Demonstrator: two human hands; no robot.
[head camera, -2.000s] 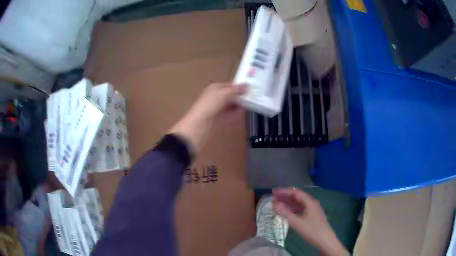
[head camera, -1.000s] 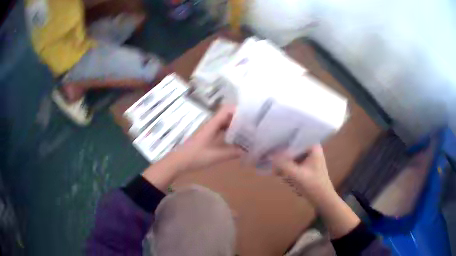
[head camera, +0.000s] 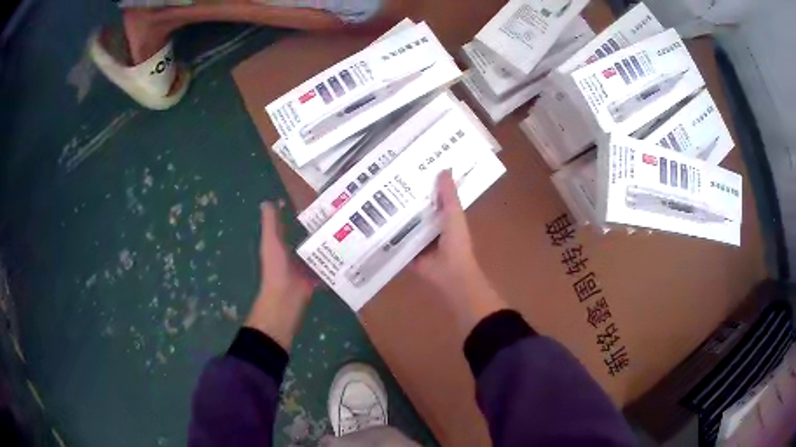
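Note:
Slim white toothbrush boxes lie in overlapping piles on the brown cardboard sheet (head camera: 515, 253). My right hand (head camera: 449, 244) is on the nearest toothbrush box (head camera: 401, 223), its thumb on the printed face and its fingers at the near long side, partly hidden. My left hand (head camera: 284, 275) is upright at that box's lower left end, fingers apart; whether it touches the box is hard to tell. Another box (head camera: 362, 92) tops the pile just behind. More boxes (head camera: 672, 192) lie in uneven, fanned piles at the right, some face up.
Black conveyor rollers (head camera: 751, 371) are at the lower right corner. Black Chinese characters mark the cardboard. A coworker's bare leg and pale slipper (head camera: 157, 74) are at the upper left on the worn green floor (head camera: 148, 236). My white shoe (head camera: 358, 400) is at the bottom.
The stack of boxes held between both hands one second ago is no longer held up; boxes now lie on the left piles. My left hand has come away to their left side. The view has shifted.

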